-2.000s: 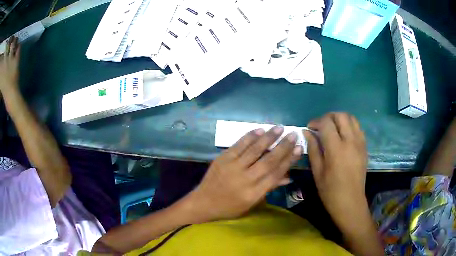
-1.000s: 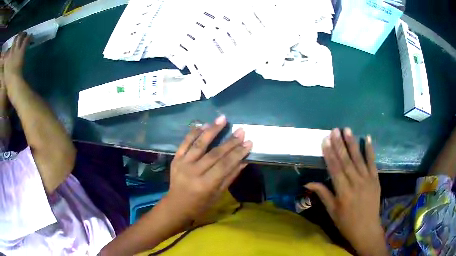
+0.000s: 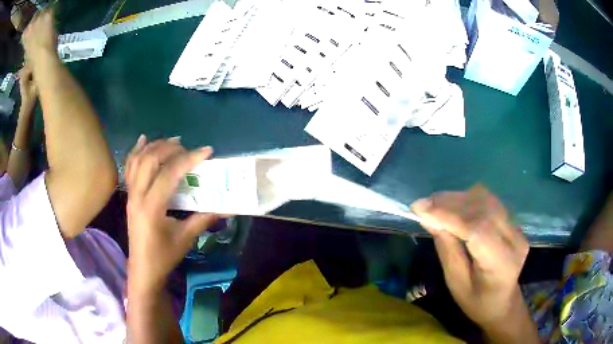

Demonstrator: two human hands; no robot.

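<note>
My left hand [image 3: 165,185] grips the closed end of a white carton [image 3: 228,185] with a small green mark, near the table's front edge. The carton's open end faces right, with its white end flap [image 3: 306,173] sticking out. My right hand [image 3: 470,232] pinches the right end of a folded white leaflet strip [image 3: 366,196]. The strip's left end is at the carton's open end; whether it is inside I cannot tell. A pile of white leaflets [image 3: 322,40] with black marks lies behind.
A crumpled white sheet [image 3: 443,111] lies at the pile's right. A light-blue box [image 3: 507,57] and a closed carton [image 3: 566,117] stand or lie further right. A neighbour's arm [image 3: 77,148] is at the left, near another carton [image 3: 82,46]. The dark green table [image 3: 154,114] has a worn front edge.
My left hand has moved left and taken hold of the carton, now nearer the edge. My right hand has lifted the strip's right end. One leaflet on the pile now reaches further forward and right.
</note>
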